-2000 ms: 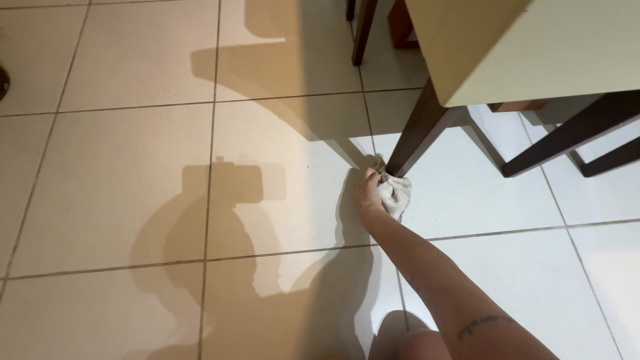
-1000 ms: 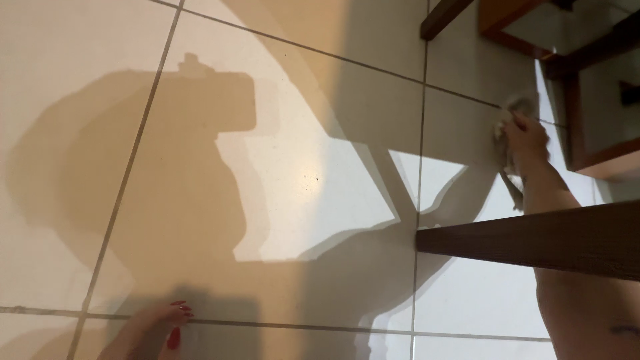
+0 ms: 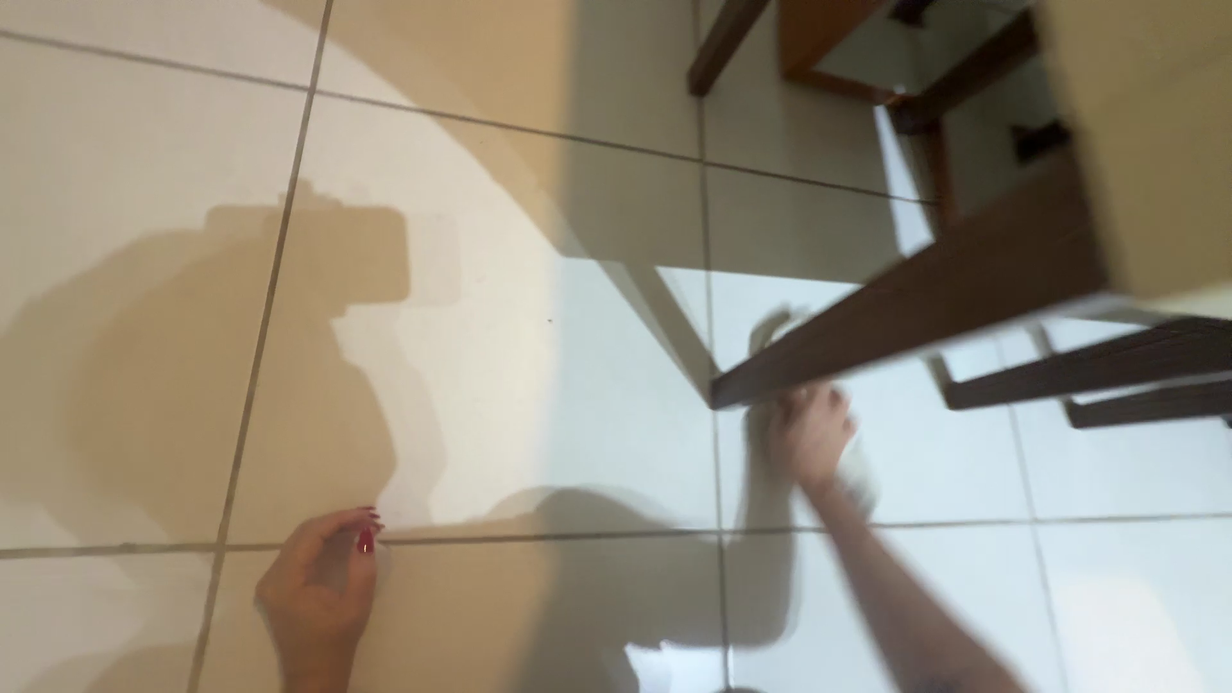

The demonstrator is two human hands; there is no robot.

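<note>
My right hand [image 3: 813, 433] is low over the tiled floor [image 3: 462, 385], just below the foot of a dark wooden chair leg [image 3: 914, 284]. It grips a pale cloth [image 3: 855, 476], which is blurred and partly hidden by the hand; another pale bit shows above the leg. My left hand [image 3: 322, 577], with red-painted nails, is at the lower left over the floor. Its fingers are curled with thumb and fingertips apart, and nothing shows between them.
A cream-coloured seat or panel [image 3: 1145, 144] juts in at the upper right. More dark wooden legs [image 3: 1107, 361] slant under it. A reddish-brown wooden piece [image 3: 833, 48] stands farther back. Shadows fall across the tiles.
My right hand with the cloth has come back from deeper among the furniture legs to beside the near chair leg. The left hand, unseen two seconds ago, now shows more fully.
</note>
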